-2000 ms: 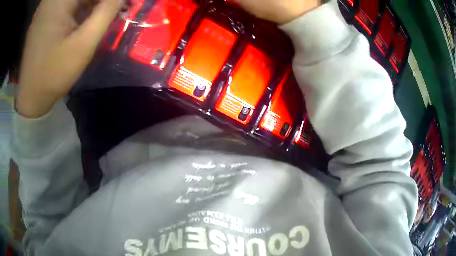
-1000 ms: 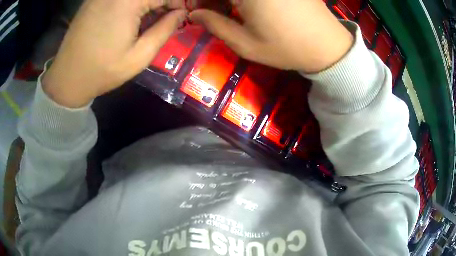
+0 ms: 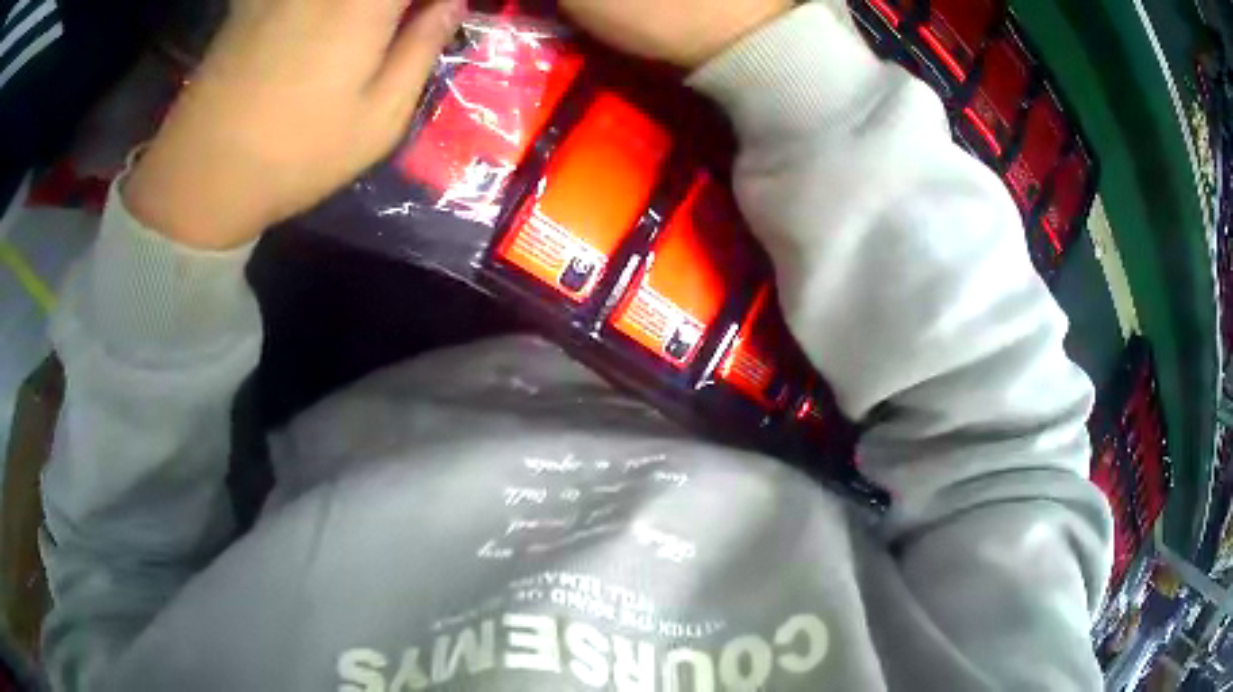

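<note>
My left hand (image 3: 291, 115) is at the upper left, its fingers partly cut off by the top edge. It grips a clear, glossy, wrinkled sheet (image 3: 467, 115) that hangs over the left part of the tray. My right hand (image 3: 676, 20) is at the top middle; its fingers are out of the picture. A shiny black tray (image 3: 615, 287) lies tilted below my hands. It holds a row of red-orange phone back covers (image 3: 595, 176), each with a small black camera spot at its lower corner. My right sleeve hides the tray's right end.
Another tray of red covers (image 3: 1007, 102) lies at the upper right, and more red covers (image 3: 1129, 453) are at the right. A green strip (image 3: 1156, 149) with a pale edge runs down the right side. A dark sleeve with white stripes (image 3: 34, 47) is at the upper left.
My hands were together over the tray a second ago; now my right hand is higher and apart from the left. The clear sheet shows more fully over the tray's left part.
</note>
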